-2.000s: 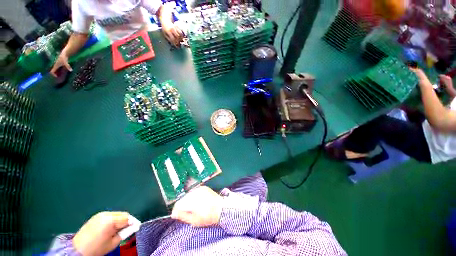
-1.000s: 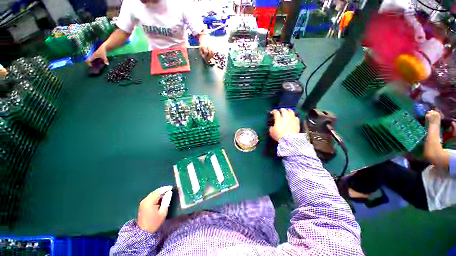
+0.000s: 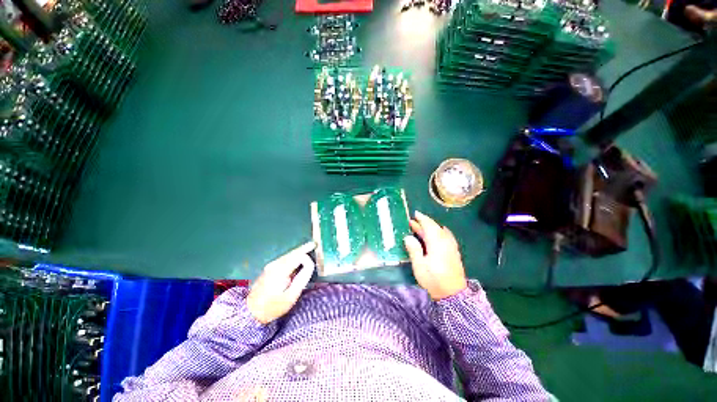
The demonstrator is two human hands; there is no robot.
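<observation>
A green circuit board (image 3: 352, 235) with two oval halves and pale strips lies in a flat whitish fixture (image 3: 318, 216) at the near edge of the bench. My left hand (image 3: 281, 284) is at the fixture's lower left corner, with its fingertips at the edge. Whether it grips anything is unclear. My right hand (image 3: 437, 257) is at the right edge of the board and fixture, with its thumb and fingers closed on that edge.
A populated board stack (image 3: 363, 145) stands beyond the fixture. A round yellowish dish or spool (image 3: 457, 183) is to the right, near a brown soldering station (image 3: 605, 208) with cords. Board stacks (image 3: 43, 157) and a blue bin (image 3: 149, 322) are at left.
My right hand has come back from the dark stand at right to the board's right edge. My left hand has moved to the fixture's corner; its white item no longer shows clearly. The view has tilted down.
</observation>
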